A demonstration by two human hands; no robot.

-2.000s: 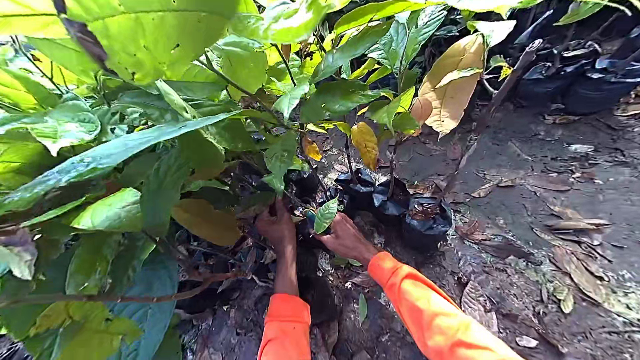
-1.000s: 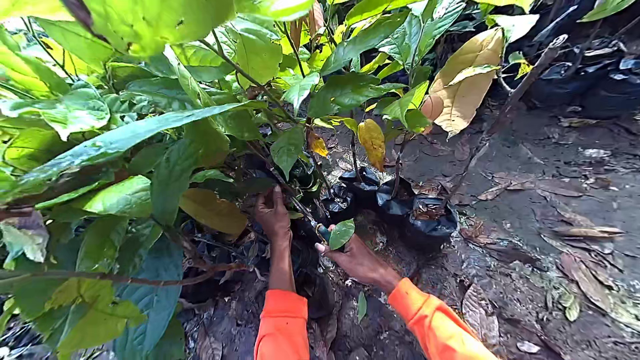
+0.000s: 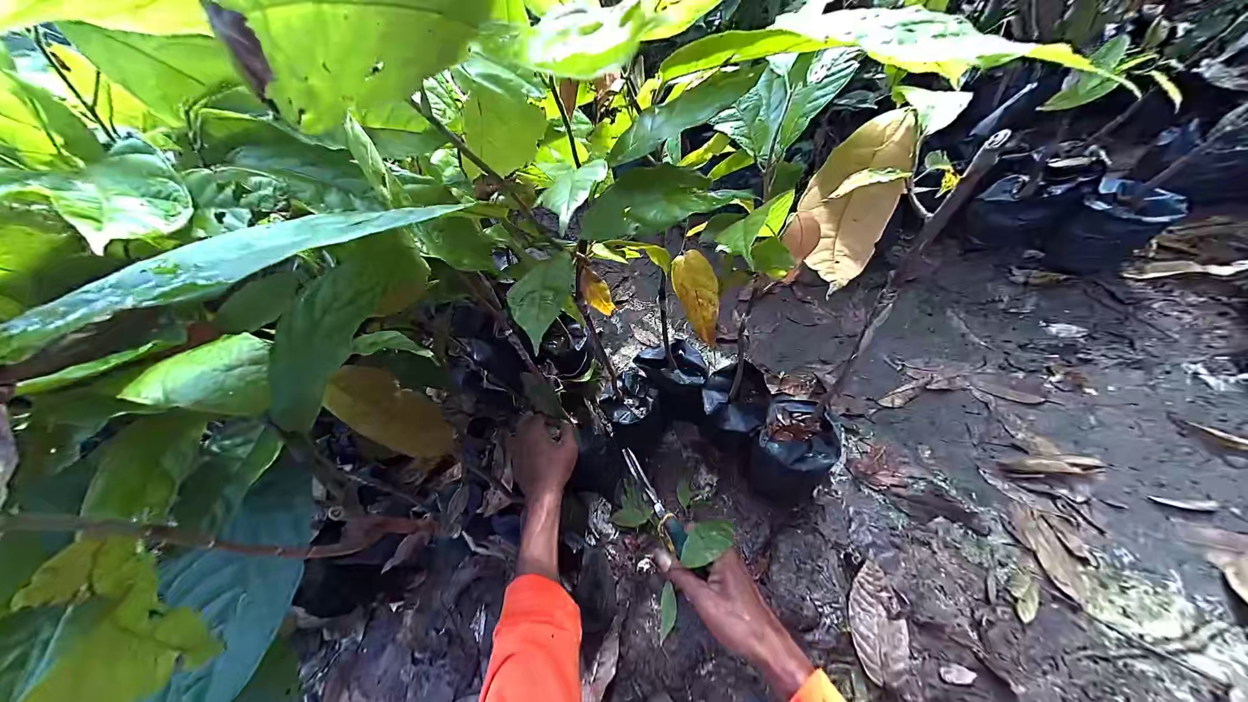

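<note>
My left hand (image 3: 544, 456) is closed around the lower part of a thin seedling stem (image 3: 509, 336), low among the black plastic nursery bags; its fingertips are partly hidden. My right hand (image 3: 726, 600) grips the dark handle of a slim metal tool (image 3: 642, 480), which looks like a pair of scissors or a blade; its metal end points up and left toward the bags. A small green leaf (image 3: 708, 543) lies over the right fingers and covers part of the handle. Right of my left hand, a bag (image 3: 795, 450) with dry leaves on its soil stands beside several similar bags.
Broad green leaves (image 3: 224, 263) overhang the left side. A bare woody stem (image 3: 892, 283) leans up and right from the front bag. More black bags (image 3: 1111, 224) stand at the upper right. Dry leaves (image 3: 877, 624) lie scattered on the damp soil at the right.
My right hand has drawn back down and to the right, away from my left hand, and more of the metal tool shows. My left hand stays low by the stems.
</note>
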